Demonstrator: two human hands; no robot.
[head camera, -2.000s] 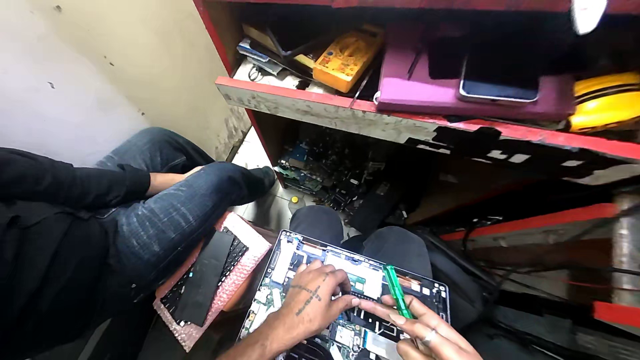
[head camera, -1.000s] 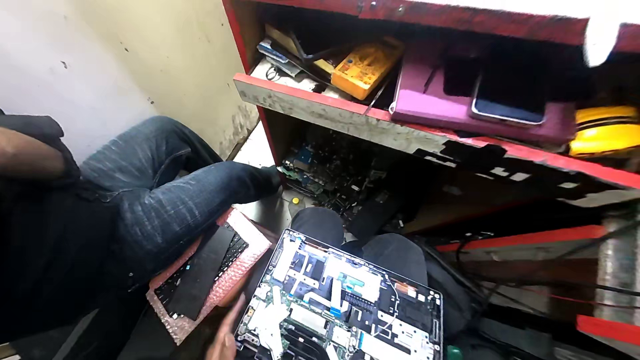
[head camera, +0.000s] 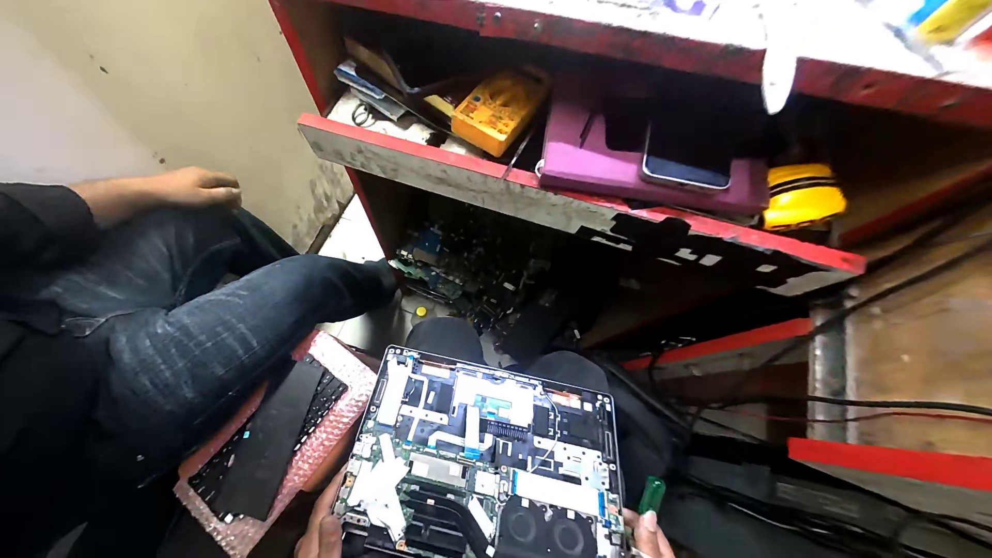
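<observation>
An opened laptop base (head camera: 488, 457) rests on my lap, its circuit board, ribbon cables and two fans (head camera: 546, 531) exposed. My left hand (head camera: 322, 519) holds its left edge near the bottom of the view. At the lower right edge, my right hand (head camera: 649, 535) grips the base, and a green tool handle (head camera: 652, 494) sticks up from between its fingers; the tool's tip is hidden. Left of the laptop, a black battery-like slab (head camera: 275, 442) lies on a keyboard (head camera: 329, 391) in pink bubble wrap (head camera: 341, 422).
A seated person in jeans (head camera: 225, 333) is close on the left, a hand (head camera: 194, 188) on the knee. Ahead, a red-edged shelf (head camera: 434, 159) holds a yellow multimeter (head camera: 500, 112), a purple case (head camera: 597, 167) and a phone (head camera: 686, 159). Circuit boards (head camera: 457, 271) lie below; black cables (head camera: 868, 403) hang right.
Both hands, earlier over the middle of the laptop, are now at its left and right edges. The person beside me has a hand resting on the knee.
</observation>
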